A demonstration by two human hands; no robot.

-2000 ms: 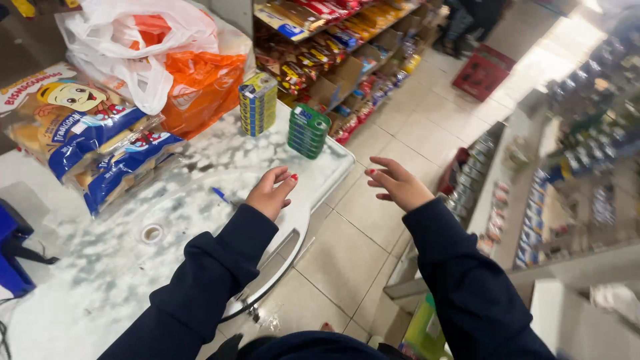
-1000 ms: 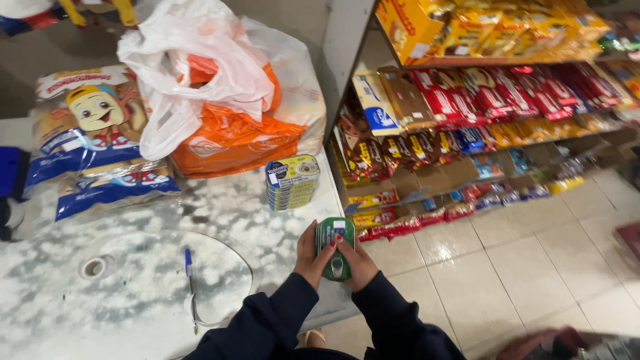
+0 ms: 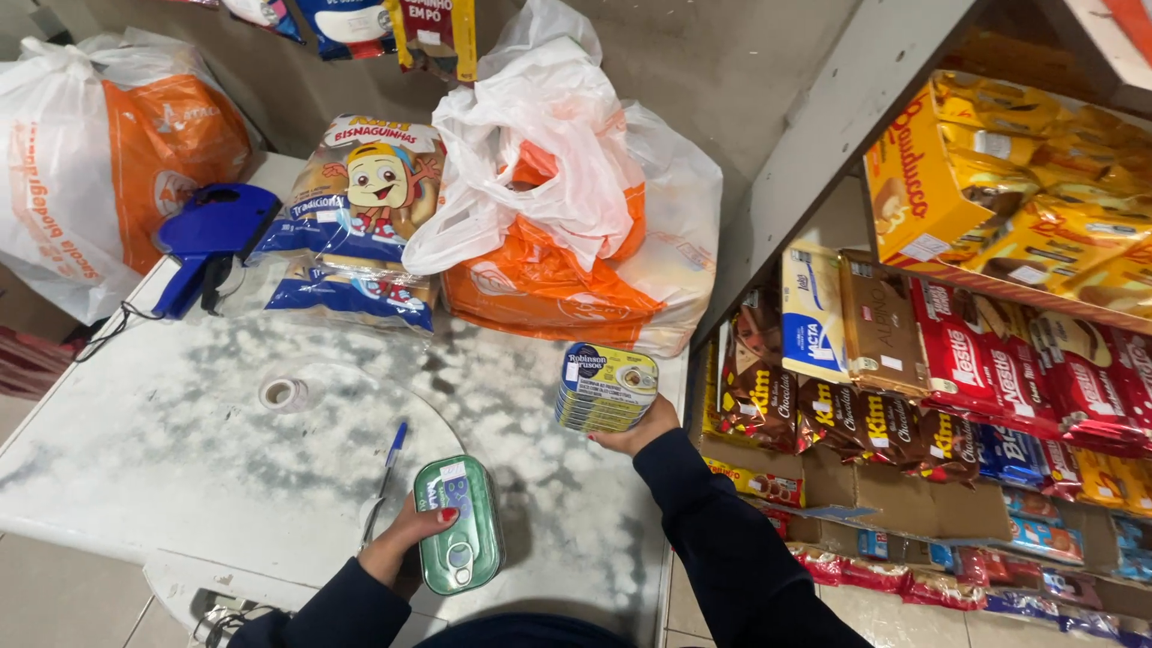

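My left hand [image 3: 402, 537] grips green sardine-type tins [image 3: 459, 526] with a pull ring on top, its thumb lying over the lid, low over the near part of the marbled table [image 3: 225, 450]. To the right and farther off, my right hand [image 3: 637, 430] is closed around the near right side of a stack of yellow and blue fish tins [image 3: 605, 389]. That stack is by the table's right edge, in front of an orange and white plastic bag [image 3: 558, 292]. A blue pen [image 3: 391, 450] lies just beyond my left hand.
Bread roll packages [image 3: 360, 202], a blue tape dispenser [image 3: 216, 225] and another plastic bag [image 3: 171, 144] stand along the back and left. A small tape roll [image 3: 283, 393] lies on the table. Shelves of chocolate [image 3: 954, 360] and a yellow snack box [image 3: 918, 189] are at right.
My hands were both empty, then together on the green tins. Now they are apart: the left keeps the green tins, the right has taken hold of the yellow stack. The view has turned left.
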